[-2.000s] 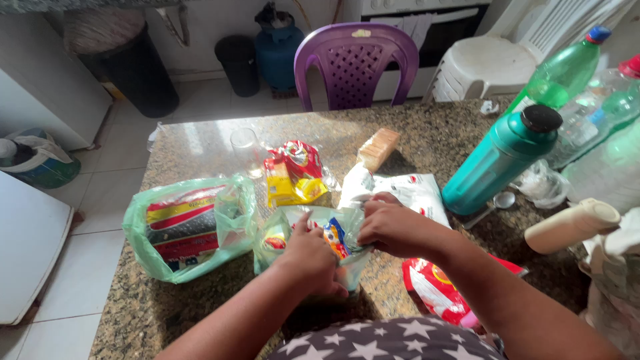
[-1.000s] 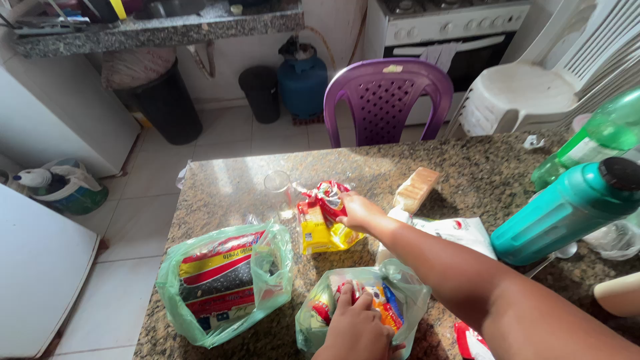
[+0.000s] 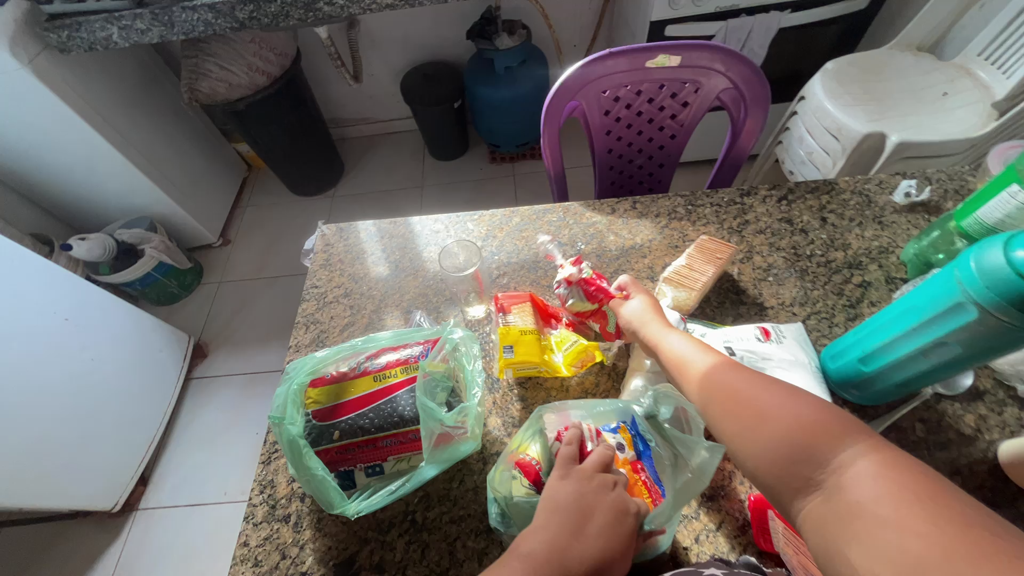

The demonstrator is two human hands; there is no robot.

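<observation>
My right hand [image 3: 640, 310] grips a red and white plastic packet [image 3: 586, 294] above the granite table. Beside that packet lies an open yellow and red cracker package [image 3: 530, 336]. My left hand [image 3: 586, 488] reaches into a green plastic bag [image 3: 688, 448], its fingers resting on packets, one of them blue and orange [image 3: 636, 460]; whether it grips any cannot be told. To the left, a second green plastic bag [image 3: 296, 416] holds a package of black beans [image 3: 364, 408].
A drinking glass [image 3: 462, 276], a wrapped pack with a ridged top [image 3: 694, 272], a white packet [image 3: 772, 348] and a teal bottle [image 3: 928, 320] stand or lie on the granite table [image 3: 384, 272]. A purple plastic chair [image 3: 652, 120] is at its far edge. A spoon [image 3: 952, 382] lies near the bottle.
My right hand has gone from the green bag to the red and white packet, which is now raised off the cracker package. My left hand stays at the bag. The view has shifted.
</observation>
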